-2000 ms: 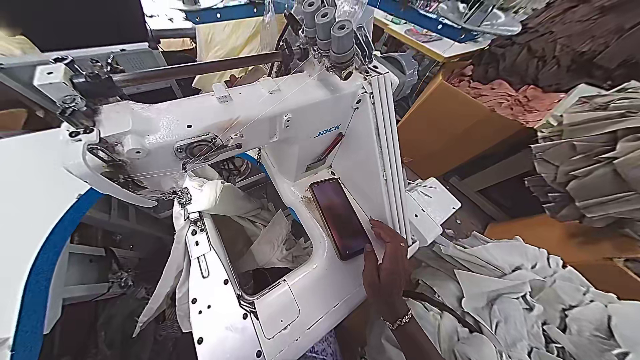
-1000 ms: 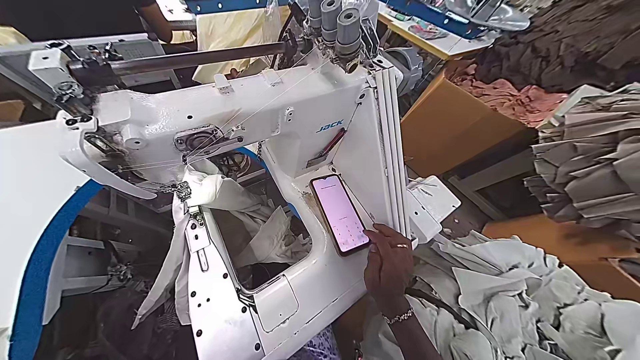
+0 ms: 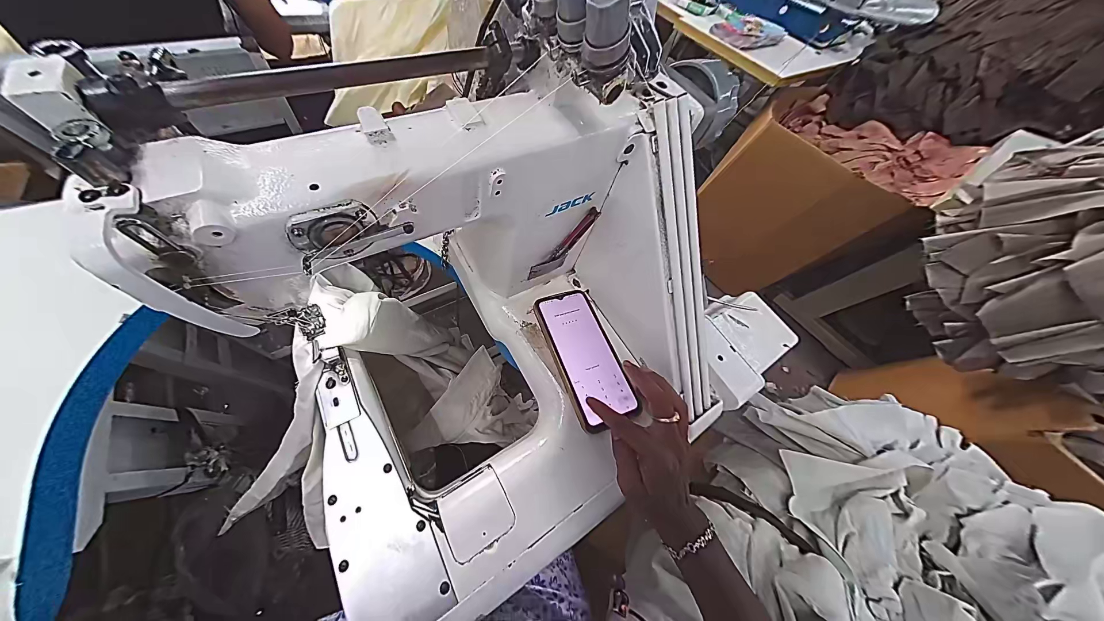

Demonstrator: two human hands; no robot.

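Observation:
A smartphone (image 3: 586, 358) with a lit screen leans on the base of a white Jack feed-off-the-arm sewing machine (image 3: 448, 181). My right hand (image 3: 651, 440), with a ring and a bracelet, is at the phone's lower end; its thumb touches the lower screen and its other fingers are by the phone's right edge. It does not grasp the phone. White fabric (image 3: 371, 323) lies under the presser foot (image 3: 323, 345) and hangs down on both sides of the narrow arm. A small red-handled tool (image 3: 580, 235) rests above the phone. My left hand is out of view.
Pale grey fabric pieces (image 3: 862, 492) are heaped at the lower right. Cardboard boxes (image 3: 776, 198) hold pink and other cloth, with a stack of grey-beige pieces (image 3: 1018, 259) beside them. Thread runs across the machine head. Another person's arm (image 3: 263, 26) shows at the upper left.
The phone's screen was dark and is now lit, showing a keypad. My right hand has moved from the phone's right edge onto its lower screen. The view has shifted slightly.

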